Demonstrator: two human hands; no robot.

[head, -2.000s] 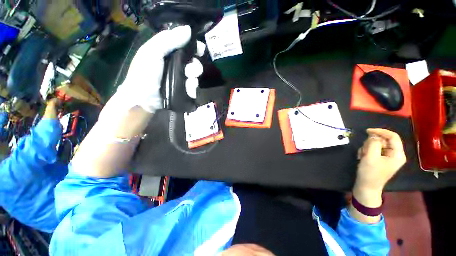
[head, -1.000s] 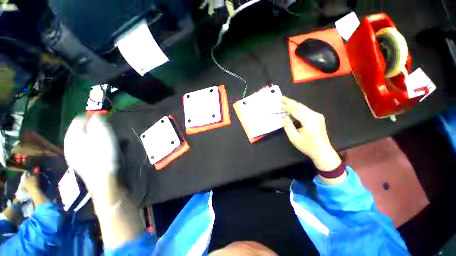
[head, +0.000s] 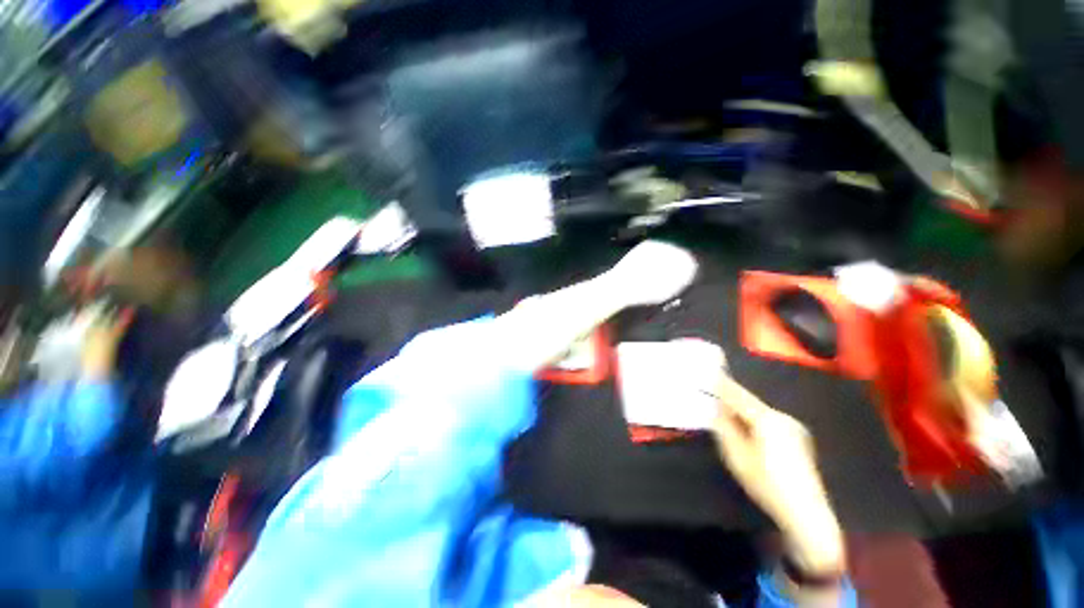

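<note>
The frame is blurred. A white square box (head: 666, 386) lies on an orange-red pad (head: 661, 435) on the dark bench mat. My right hand (head: 761, 445), bare, is at the box's right edge; I cannot tell whether its fingers hold anything. My left hand (head: 654, 273), in a white glove, is just behind the box, with the arm reaching across the bench; its fingers are too blurred to read. A second orange-red pad (head: 590, 360) shows partly beside my left forearm, which covers most of it.
A black mouse (head: 805, 321) on an orange-red pad (head: 767, 339) and a red tape dispenser (head: 909, 398) stand at the right. A white paper (head: 509, 210) is at the back. White boxes (head: 200, 388) lie at the left, near another person's blue sleeve (head: 60, 439).
My left hand has swung from the far left across to behind the box at my right hand. My right hand stays at that box. The camera view has shifted and blurred.
</note>
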